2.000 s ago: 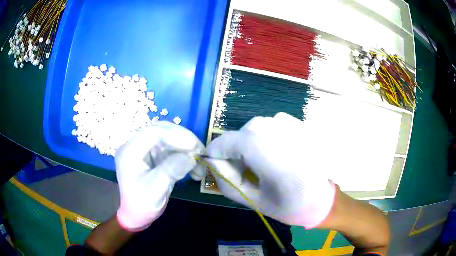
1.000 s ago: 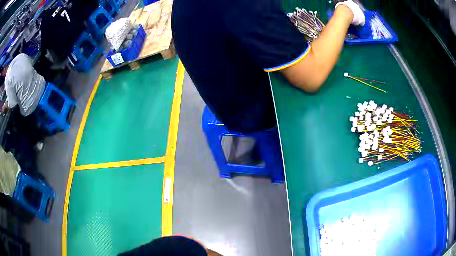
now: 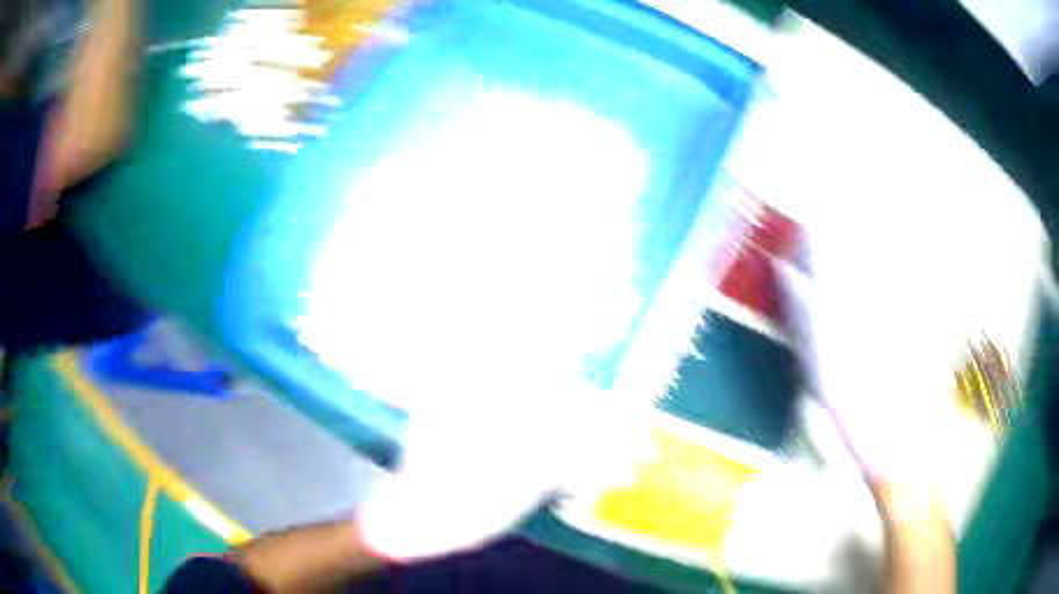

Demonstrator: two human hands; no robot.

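The picture is blurred and overexposed. My left hand (image 3: 470, 482), in a white glove, is at the near right edge of the blue tray (image 3: 273, 348); its fingers merge with the glare, so its grip is hidden. My right hand (image 3: 854, 406), also gloved, reaches over the divided wire tray (image 3: 917, 209), beside the red lead wires (image 3: 755, 273) and dark lead wires (image 3: 743, 377). Its fingers are washed out. Yellow lead wires (image 3: 674, 493) lie in the nearest compartment. White glare hides the connector housings in the blue tray.
Finished harnesses lie on the green bench beyond the blue tray (image 3: 261, 75) and at the divided tray's right (image 3: 987, 383). Another person's arm (image 3: 99, 93) shows at the upper left, with a blue stool (image 3: 163, 366) and yellow floor lines below.
The view has swung back from the neighbouring worker and floor to the trays. Two seconds ago my hands were together at a yellow wire; now they are apart, the right over the divided tray.
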